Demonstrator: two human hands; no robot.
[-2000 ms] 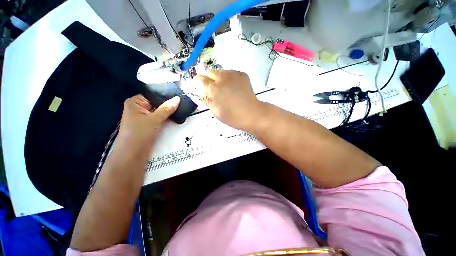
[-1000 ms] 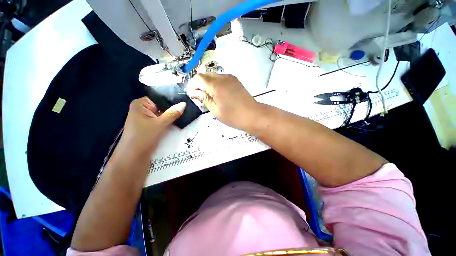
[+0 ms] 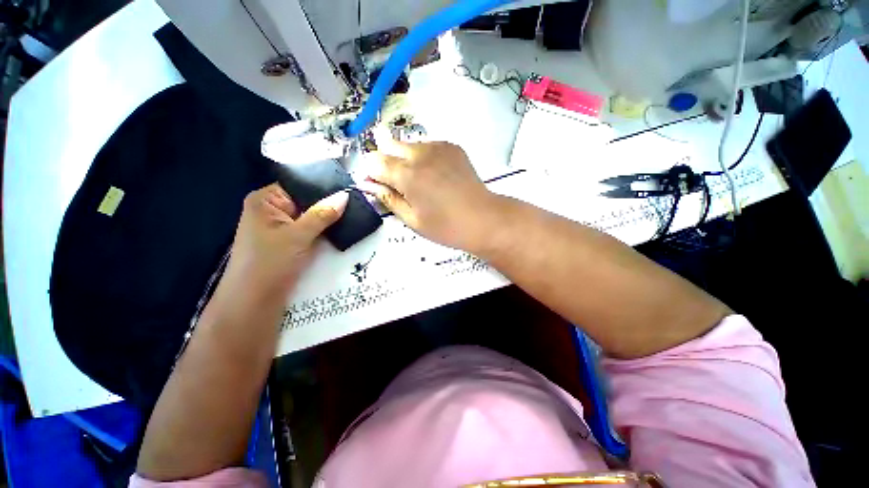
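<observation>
A black bag body (image 3: pixel 143 248) with a small yellow-gold label (image 3: pixel 111 200) lies at the left of the table. A wide black strap (image 3: pixel 351 221) runs by the needle area, its short end towards me. My left hand (image 3: pixel 276 224) grips the strap, thumb on top. My right hand (image 3: pixel 424 186) is beside the presser foot area (image 3: pixel 360 141), fingertips together at the strap's right edge; what they hold is hidden by glare. The blue hose (image 3: pixel 400 59) curves down to the needle area of the white sewing machine (image 3: pixel 303 43).
Black thread snips (image 3: pixel 636 185) with a cord lie right of my right hand. A pink-red tool (image 3: pixel 564 96) lies under the machine arm. A black phone-like rectangle (image 3: pixel 810 143) is at the right. Ruler markings (image 3: pixel 333 305) run along the table's front edge.
Since two seconds ago the bag and strap have turned and shifted slightly, the strap end now a little lower. My left hand moved slightly with it. My right hand's fingers changed pose beside the needle.
</observation>
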